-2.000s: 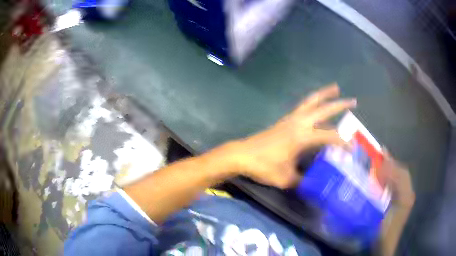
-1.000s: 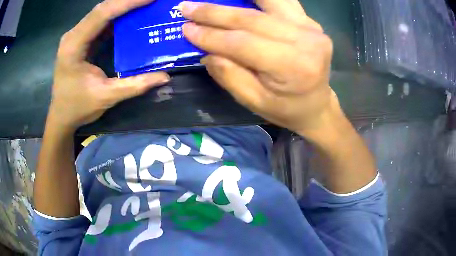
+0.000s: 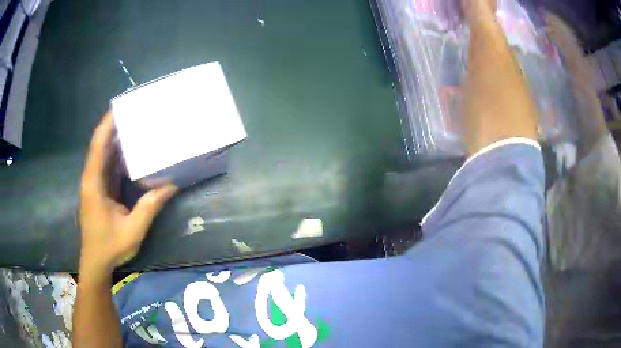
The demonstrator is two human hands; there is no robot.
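Observation:
A product box (image 3: 178, 119) with a plain white top face sits on the dark green tabletop (image 3: 306, 88), left of centre. My left hand (image 3: 112, 211) holds its left side and near corner, with fingers along the left side and thumb at the front. My right arm reaches up to the clear plastic trays (image 3: 429, 81) at the right. My right hand (image 3: 481, 5) is mostly cut off by the top edge of the picture, so its fingers and whatever it may hold cannot be seen.
White and dark stacked cartons (image 3: 15, 75) stand at the far left. White paper scraps (image 3: 308, 228) lie near the table's front edge. Pink and red bits show in the trays. Another person's blurred arm (image 3: 572, 54) is at the upper right.
The blue box face seen between both hands is out of view; a white-topped box now stands by my left hand. My right hand has left it and moved up and right to the trays.

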